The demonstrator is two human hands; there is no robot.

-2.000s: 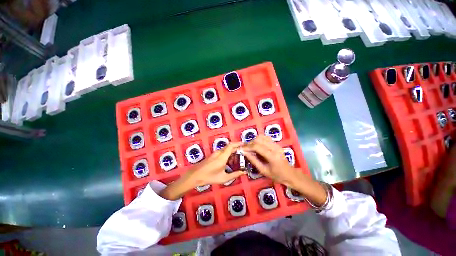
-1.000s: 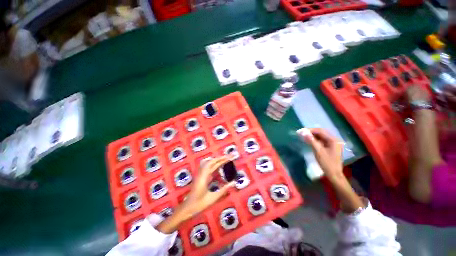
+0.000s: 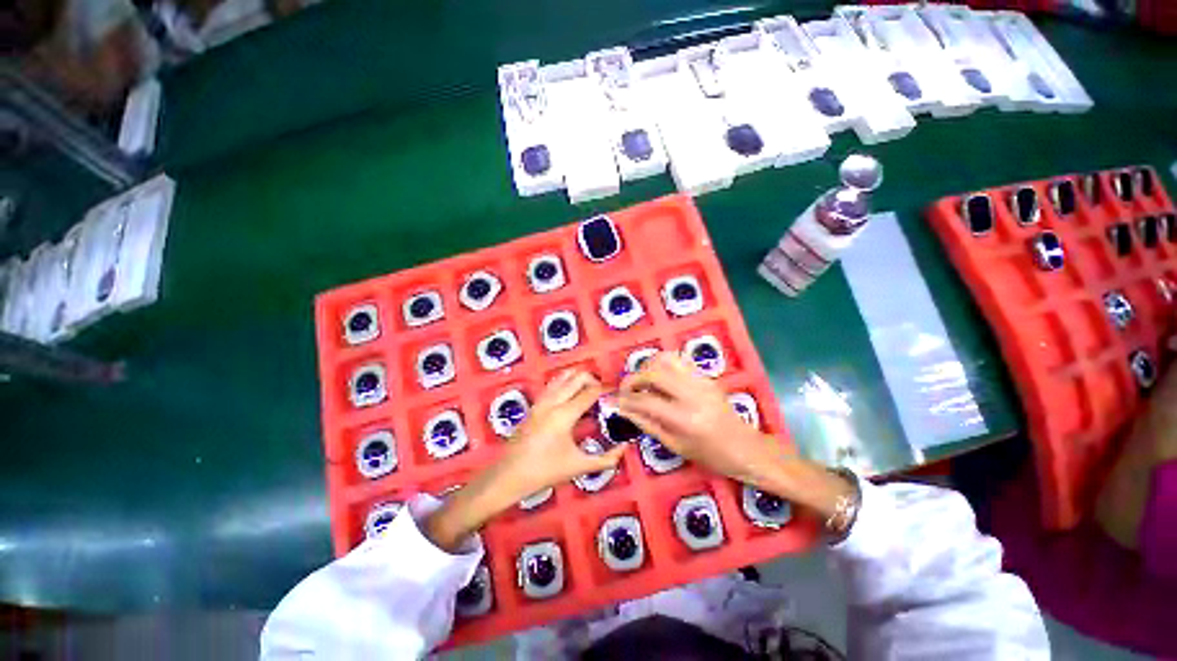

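My left hand (image 3: 555, 439) and my right hand (image 3: 691, 411) meet over the red parts tray (image 3: 529, 282). Between their fingertips is a watch body (image 3: 618, 421), its dark face partly showing and its edges covered by fingers. My left hand grips it from the left. My right fingertips rest on its upper right side; whether they pinch a wipe is hidden. Most tray pockets hold silvery watch bodies with dark round centres. One watch body (image 3: 599, 238) lies dark screen up in the back row, beside an empty pocket at the right corner.
A solvent bottle (image 3: 809, 245) with a shiny top stands right of the tray, beside a pale film sheet (image 3: 911, 338). Film scraps (image 3: 826, 398) lie nearer. A second red tray (image 3: 1026, 323) and a person's arm (image 3: 1142, 452) are at right. White watch boxes (image 3: 704, 155) line the green bench beyond.
My right hand has come back from the film scraps to the watch body at my left hand. The view has turned. Compared with two seconds ago, more white boxes stand behind the tray.
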